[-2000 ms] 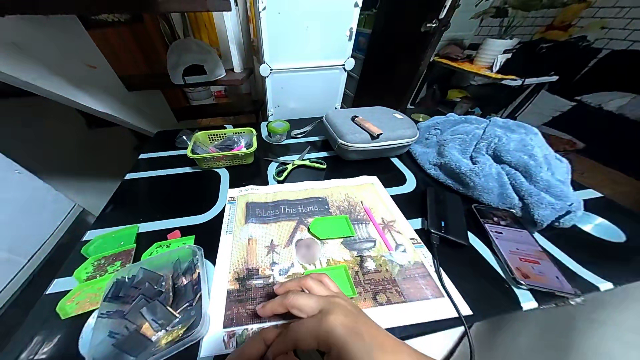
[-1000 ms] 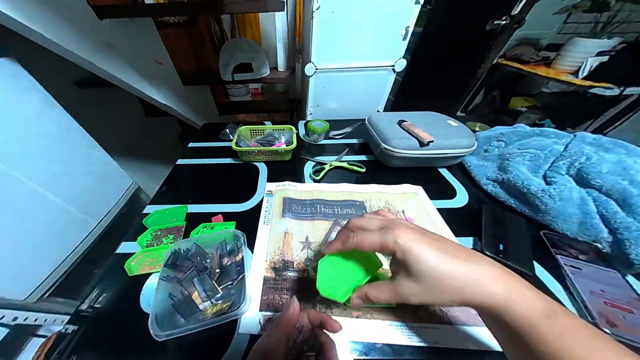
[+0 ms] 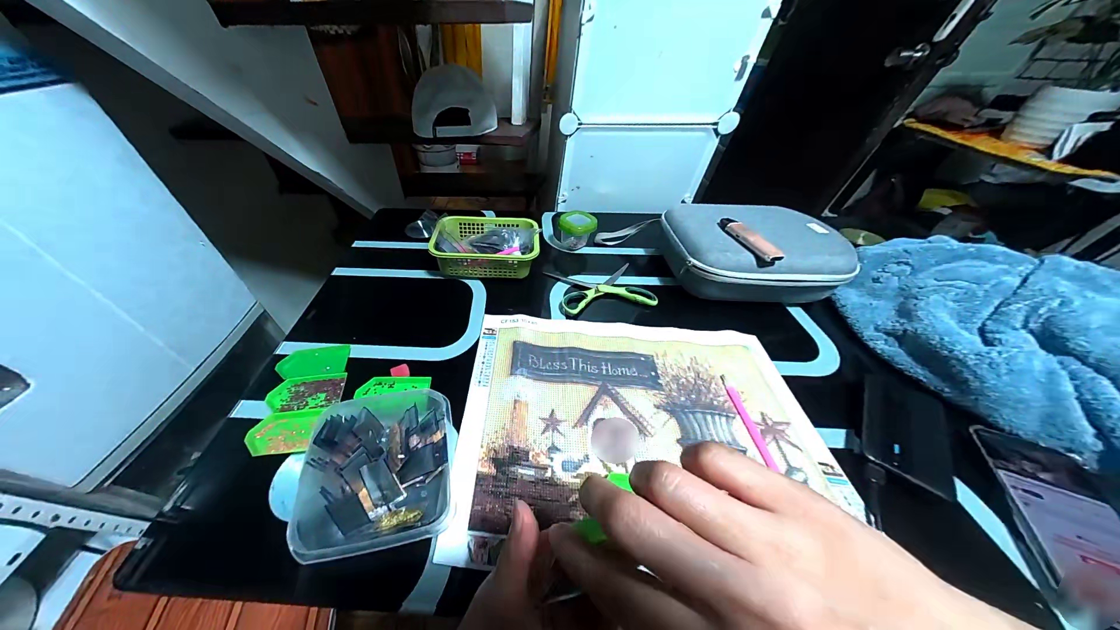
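Note:
My right hand (image 3: 700, 534) is over the lower part of a diamond painting canvas (image 3: 577, 350), its fingers around a green plastic tray (image 3: 619, 481) that is mostly hidden. Close against it at the bottom edge is my left hand (image 3: 512, 573), with a small clear thing, perhaps a bag, between the hands; its hold is unclear. A pink applicator pen (image 3: 750, 424) lies on the canvas's right side. Left of the canvas stands a clear plastic container (image 3: 297, 525) of dark packets. Green trays (image 3: 302, 394) with beads sit beyond it.
Behind the canvas are green-handled scissors (image 3: 608, 296), a green basket (image 3: 484, 265), a green-lidded jar (image 3: 577, 229) and a grey case (image 3: 761, 254) with a lighter (image 3: 751, 241) on top. A blue fluffy cloth (image 3: 971, 324), a black device (image 3: 908, 437) and a phone (image 3: 1050, 516) lie at right.
The right hand has moved down from the canvas's middle with the green tray and now meets the left hand. Two seconds ago two green trays lay on the canvas.

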